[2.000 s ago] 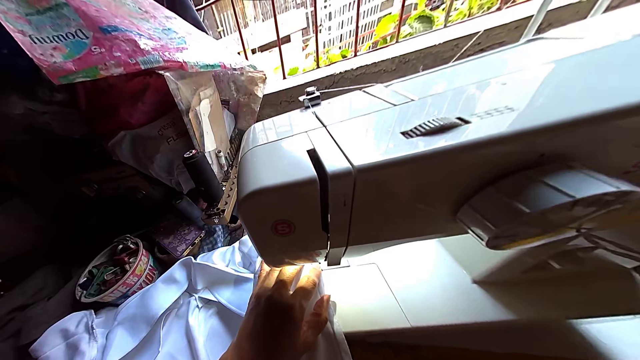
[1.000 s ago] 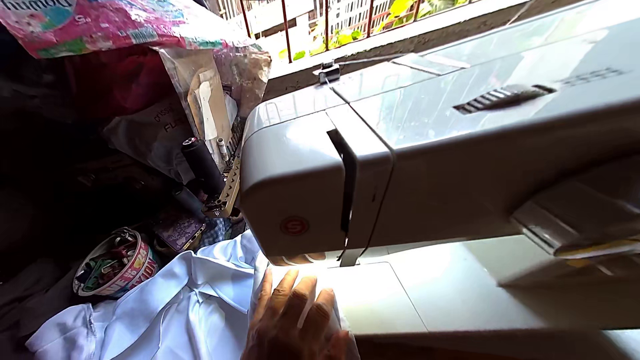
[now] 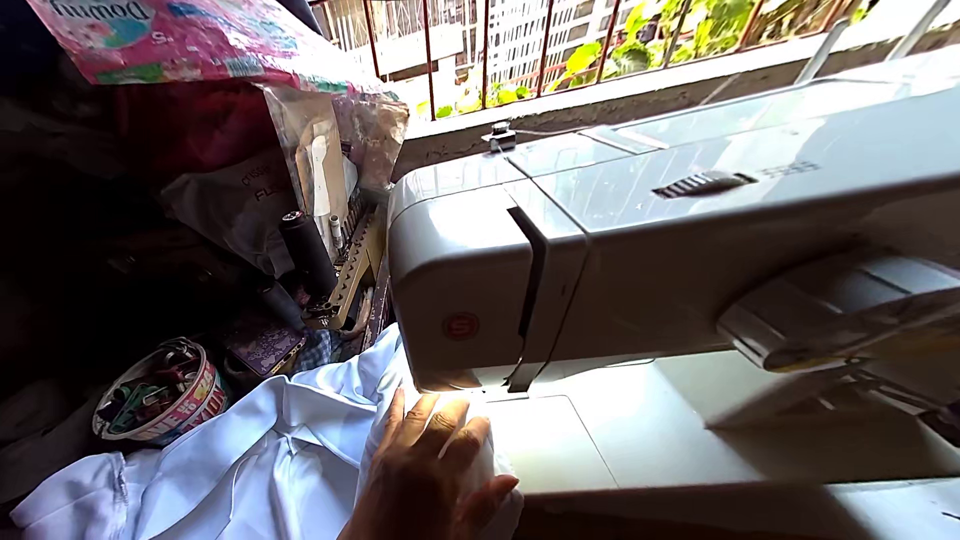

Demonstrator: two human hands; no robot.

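My left hand (image 3: 435, 465) comes in from the bottom edge, palm down, with its fingers somewhat spread. It presses on pale blue-white fabric (image 3: 277, 457), just in front of and left of the needle area of a white sewing machine (image 3: 480, 277). The fingertips lie close beneath the machine's head, left of the presser foot area (image 3: 517, 391), where bright light washes out detail. The fabric runs under the head and spreads in folds to the lower left. My right hand is out of view.
A round tub of small coloured items (image 3: 161, 397) stands at left. Behind the fabric are a dark thread spool (image 3: 307, 251) and a tan bobbin rack or tray (image 3: 352, 277). A pink plastic package (image 3: 202, 41) hangs above; a barred window (image 3: 487, 52) is behind the machine.
My left hand's fingers, bunched together two seconds ago, are now more spread on the fabric. The view has shifted slightly.
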